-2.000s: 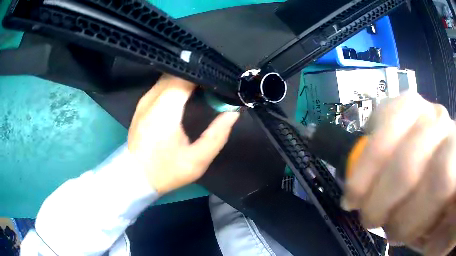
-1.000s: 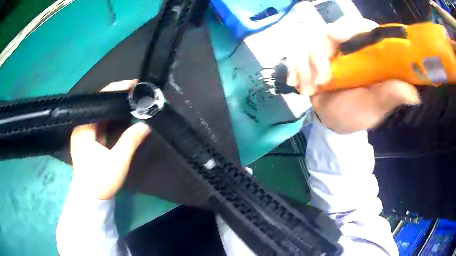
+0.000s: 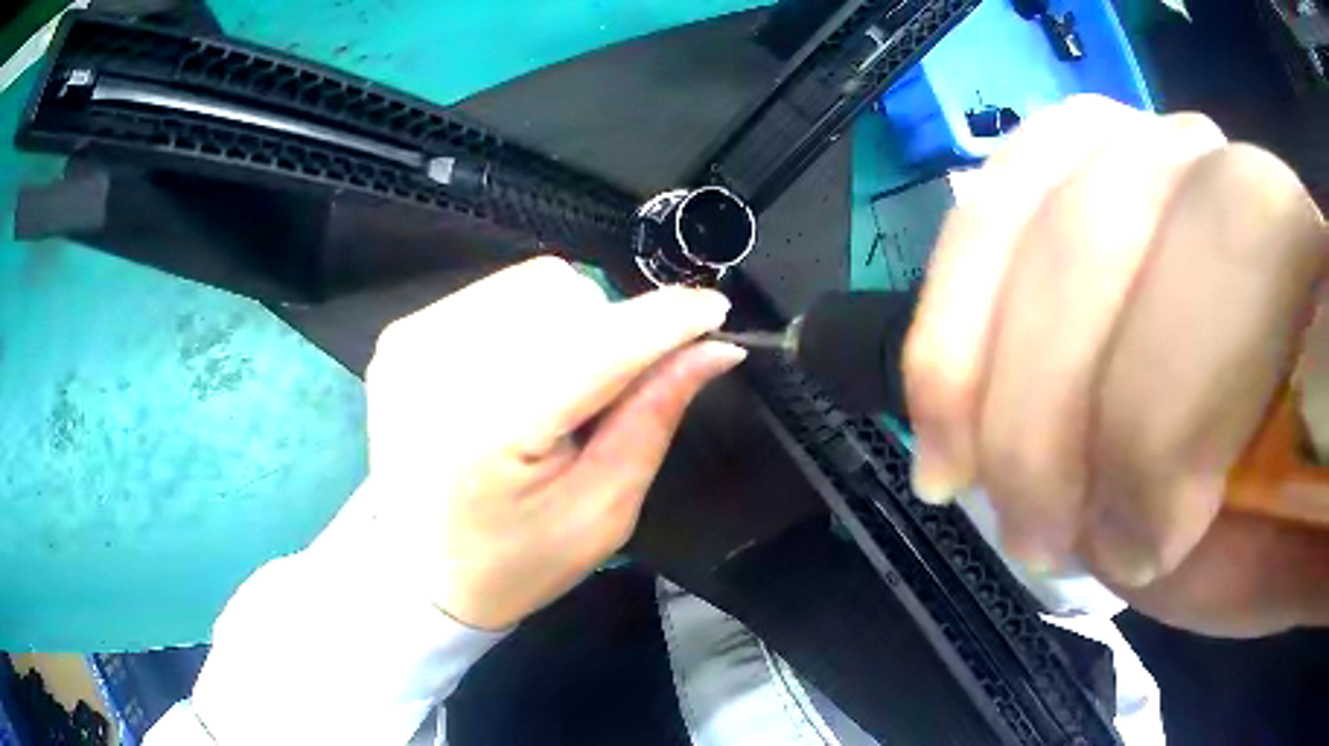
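Note:
Three black legs [image 3: 335, 131] with honeycomb undersides meet in a Y at a round collar [image 3: 714, 226] with a shiny rim. My right hand [image 3: 1115, 350] grips the electric screwdriver [image 3: 850, 347], its black nose and thin bit pointing left and its orange body partly hidden by the hand. My left hand [image 3: 539, 423] is just below the collar, thumb and forefinger pinched together at the bit's tip. Whether a screw is between the fingertips cannot be told. The dark fixture board [image 3: 583, 110] lies under the legs.
A blue parts bin [image 3: 947, 80] with small black fittings stands at the upper right. A white-topped box [image 3: 911, 233] beside it is mostly hidden by my right hand. The teal bench [image 3: 175, 423] extends left. Blue crates [image 3: 146, 685] show at the lower left.
My right hand has brought the screwdriver from the white-topped box to the collar. My left hand has left the leg and collar and now pinches at the bit tip. The view has shifted.

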